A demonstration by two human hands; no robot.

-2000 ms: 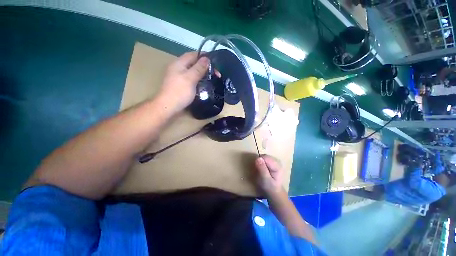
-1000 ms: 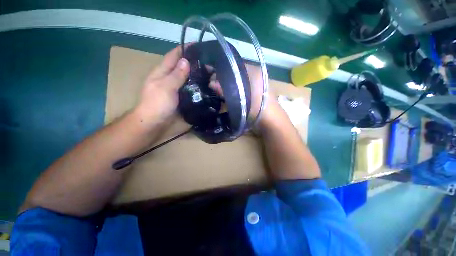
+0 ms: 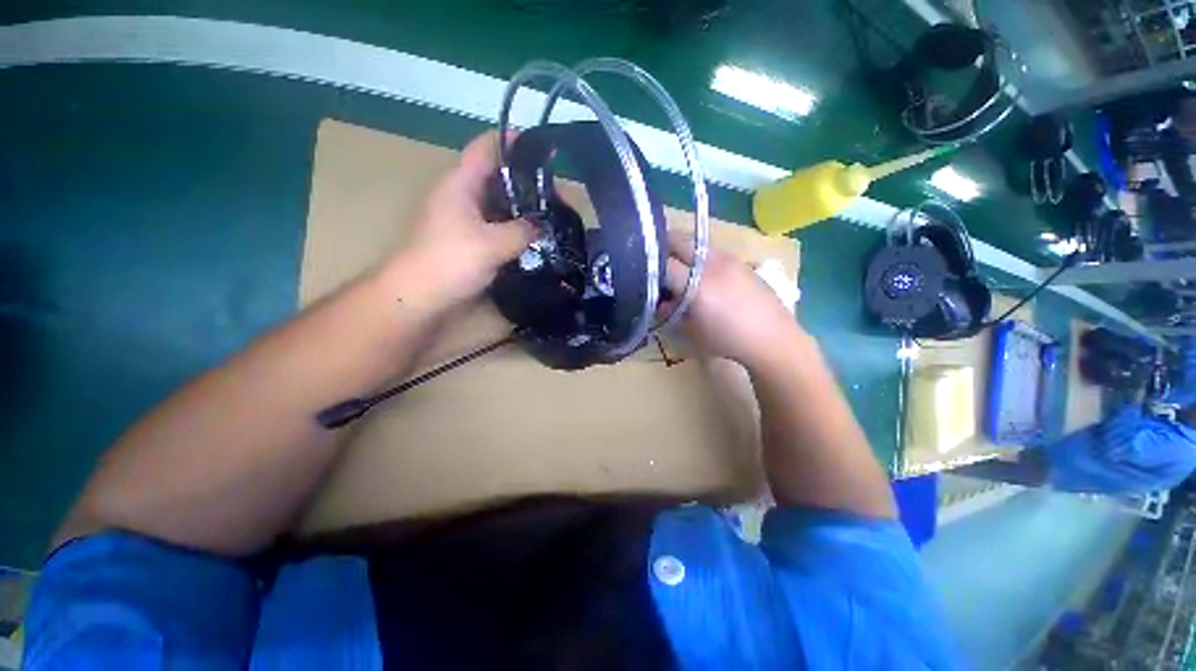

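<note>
A black headset (image 3: 540,282) with two clear headband tubes (image 3: 689,171) and a wide black strap is held above the tan cardboard mat (image 3: 525,439). Its boom microphone (image 3: 420,383) points out to the lower left. My left hand (image 3: 459,230) grips the earcup on the left side, thumb on its face. My right hand (image 3: 715,302) is at the right side of the headset behind the tubes; its fingertips are partly hidden, so its hold is unclear. A short thin dark wire (image 3: 666,351) hangs below the headset near my right hand.
A yellow glue bottle (image 3: 807,197) lies beyond the mat's right corner, its nozzle pointing right. White tissue (image 3: 777,278) is at the mat's right edge. Further right are another headset (image 3: 918,278), a yellowish block (image 3: 942,406), a blue tray (image 3: 1023,383) and a person's blue sleeve (image 3: 1121,452).
My right hand has come up from the thin wire at the lower right to the headset. The earcups have moved closer together. My left hand stays on its earcup.
</note>
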